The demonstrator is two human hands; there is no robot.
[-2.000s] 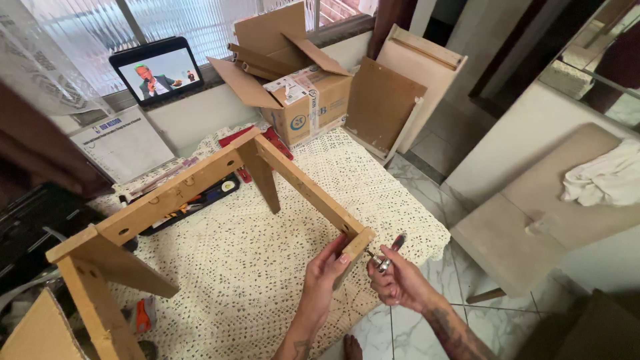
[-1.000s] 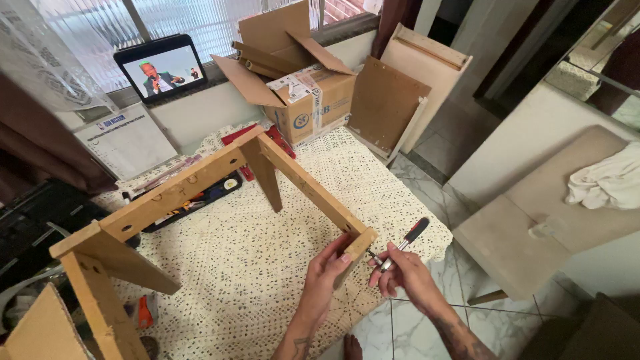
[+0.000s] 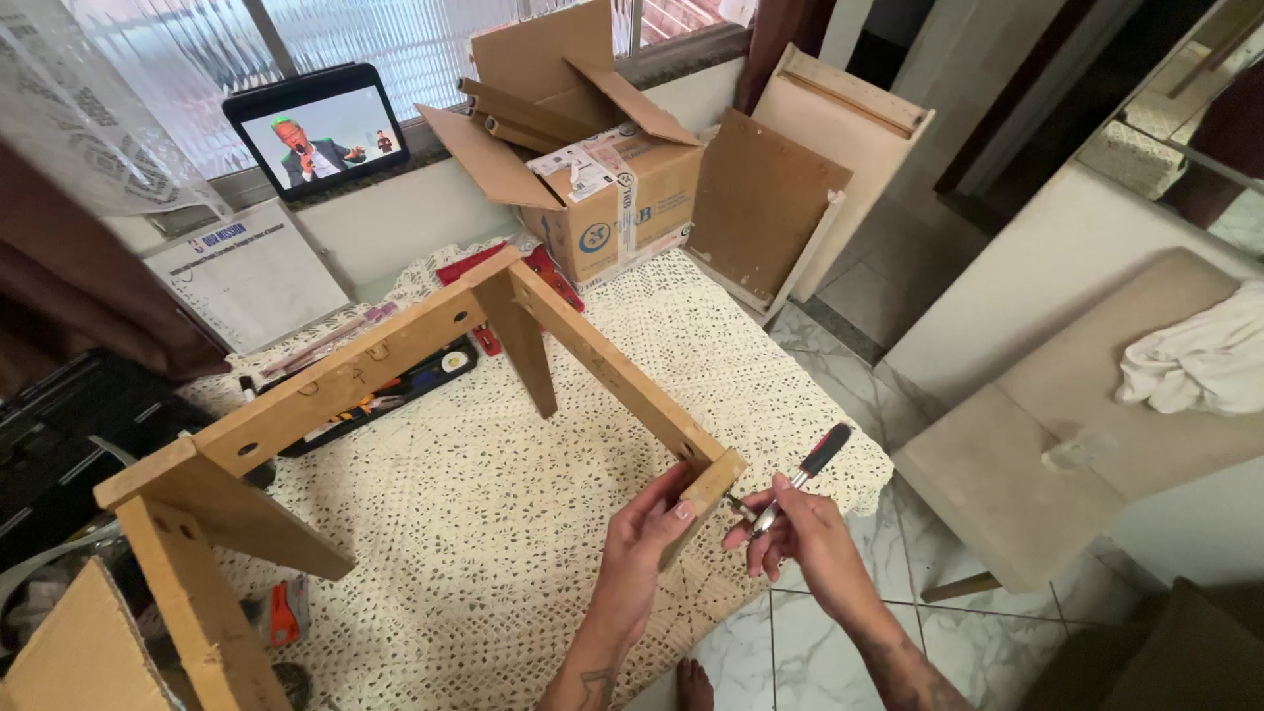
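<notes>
A wooden frame with tapered legs [image 3: 602, 365] stands on the lace tablecloth [image 3: 474, 513]. My left hand [image 3: 642, 543] grips the frame's near right leg at its top corner, thumb on top and fingers behind. Just right of that corner, my right hand [image 3: 800, 528] holds a ratchet wrench [image 3: 815, 459] with a black and red handle, which points up and to the right. The wrench head is near my fingers, beside a small dark metal piece [image 3: 739, 507] at the outer face of the leg. Whether the head touches that piece I cannot tell.
An open cardboard box [image 3: 612, 217] stands at the back beside leaning wooden panels [image 3: 770, 197]. A tablet [image 3: 316, 133] leans at the window. A tool tray [image 3: 395, 390] and an orange-handled tool [image 3: 284, 612] lie on the table. To the right is an upholstered chair [image 3: 1027, 454] with white cloth.
The wrench handle in my right hand has swung outward, from close to the hand to pointing up and right. My left hand has stayed on the frame's corner.
</notes>
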